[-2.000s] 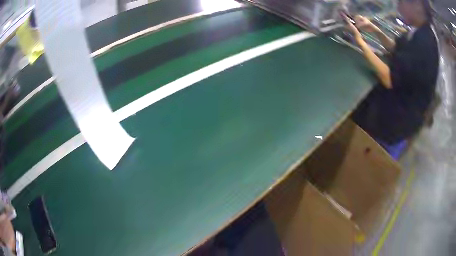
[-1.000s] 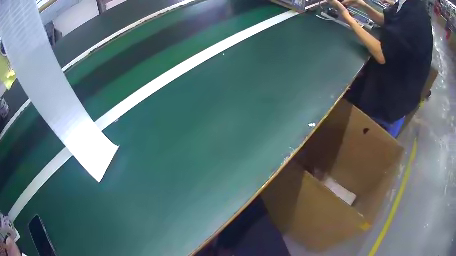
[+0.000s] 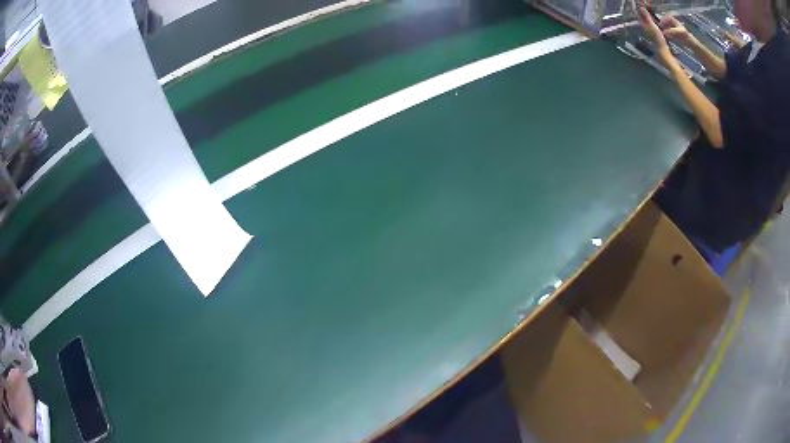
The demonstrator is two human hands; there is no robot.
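Note:
A long white label liner strip hangs down from the top left over the green bench, its lower end bright and slightly curled. A black smartphone lies alone on the bench at the lower left, screen up. Neither of my hands can be made out. A partly cut-off hand shows at the lower left edge beside a small white item; it seems to be another person's, and what it holds is unclear.
The green bench has a white stripe and small white scraps by its near edge. An open brown carton stands on the floor at right. A person in dark clothes works by a metal rack at the far end.
The view first swung so the scene shifted left and up, then back to the right. The strip, phone and carton keep their places on or beside the bench.

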